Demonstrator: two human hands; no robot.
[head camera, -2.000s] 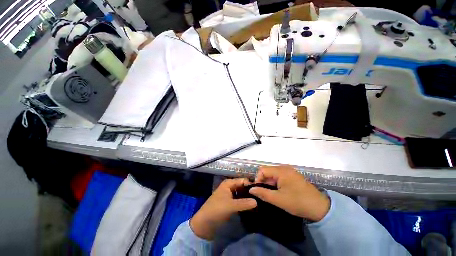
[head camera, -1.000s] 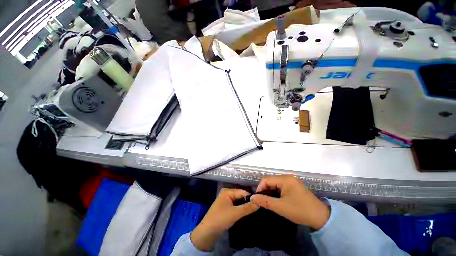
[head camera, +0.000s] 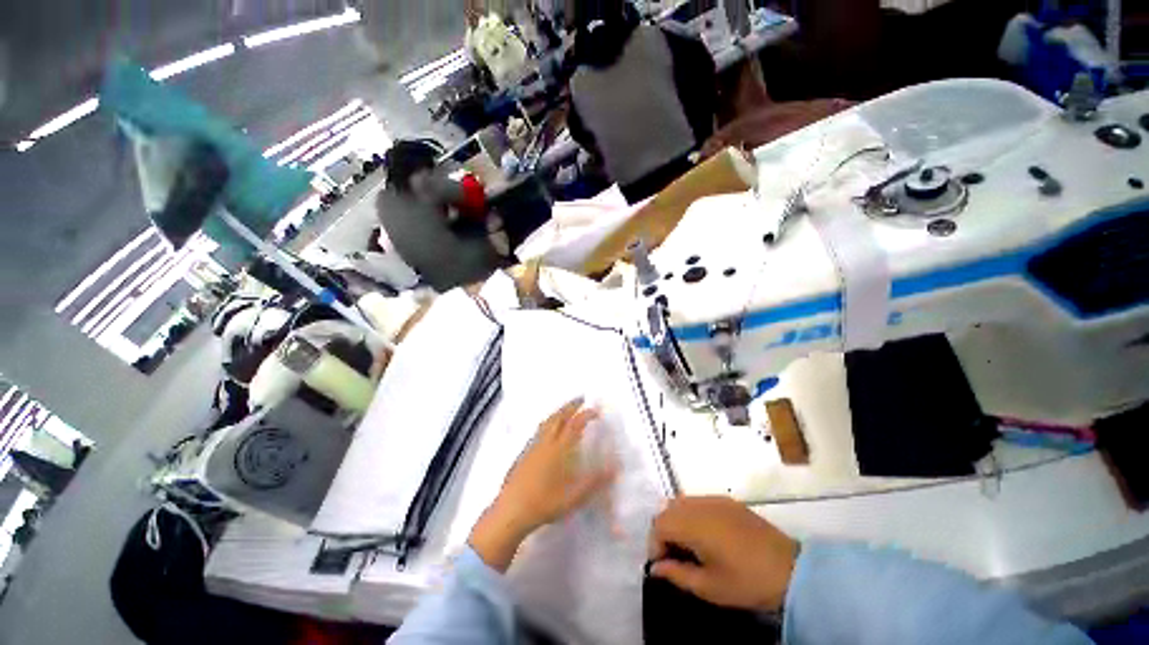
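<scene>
My left hand (head camera: 554, 473) lies with fingers spread on the white garment panel (head camera: 554, 365), left of the needle. My right hand (head camera: 721, 554) is closed on a black fabric piece (head camera: 693, 617) at the front edge of the table, over the panel's dark-edged right side. Most of the black piece is hidden by the hand and the frame's bottom edge. The white sewing machine (head camera: 806, 296) with its blue stripe stands to the right. Its needle area is above my right hand, with no cloth seen under it.
A stack of white panels (head camera: 410, 435) lies left. A brass-coloured block (head camera: 786, 431), a black fabric stack (head camera: 914, 410), pink and blue sticks (head camera: 1043, 435) and a dark slab (head camera: 1125, 454) lie right. A grey round-grilled device (head camera: 271, 460) stands far left. Two people are behind.
The view has tilted up and turned. My left hand has let go of the black piece and moved onto the white panel. My right hand has brought the black piece up to the table edge.
</scene>
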